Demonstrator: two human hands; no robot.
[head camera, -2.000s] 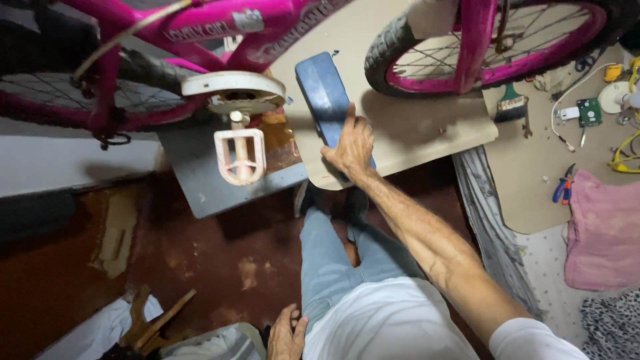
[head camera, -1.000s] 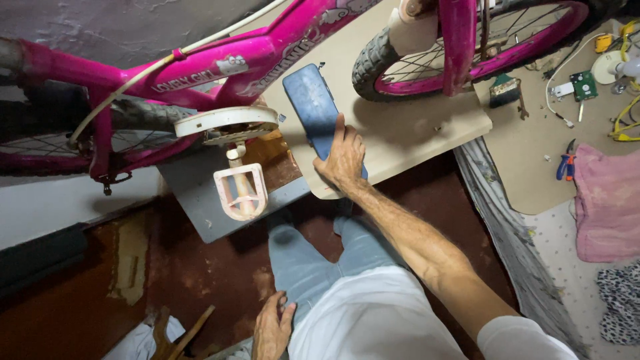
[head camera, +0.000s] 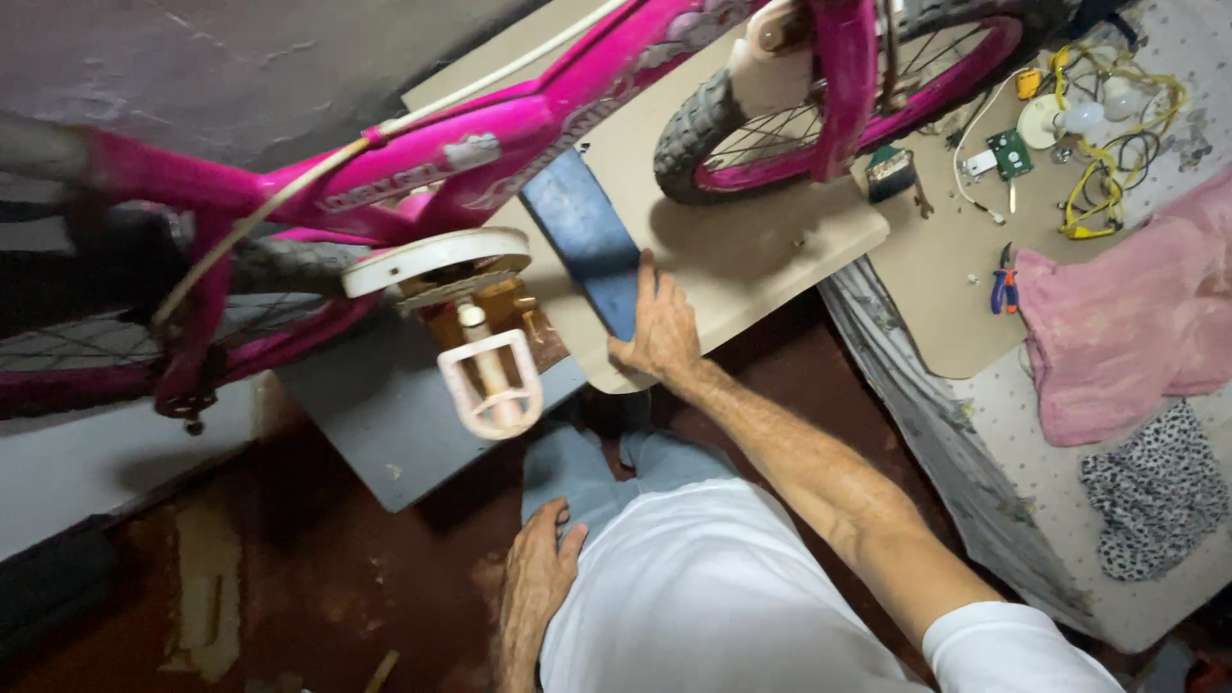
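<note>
My right hand (head camera: 662, 325) lies at the near end of a long blue box or case (head camera: 589, 241), thumb on one side and fingers on the other. The case rests on a beige board (head camera: 760, 279). Above and partly over it stands a pink bicycle frame (head camera: 423, 183) with white lettering. Its white chain guard (head camera: 438, 262) and pale pedal (head camera: 493, 385) are left of the case. My left hand (head camera: 544, 577) hangs by my left hip, fingers loosely apart, holding nothing visible.
The front wheel (head camera: 712, 154) stands over the board. A grey panel (head camera: 395, 433) lies under the pedal. To the right are a paintbrush (head camera: 890, 173), pliers (head camera: 1004, 281), a green circuit board (head camera: 1010, 154), yellow wires (head camera: 1107, 192), a light bulb (head camera: 1085, 117) and pink cloth (head camera: 1107, 337).
The blue case has shifted and turned a little on the board between the earliest frame and the later ones, with my right hand staying on it. My left hand remains by my hip.
</note>
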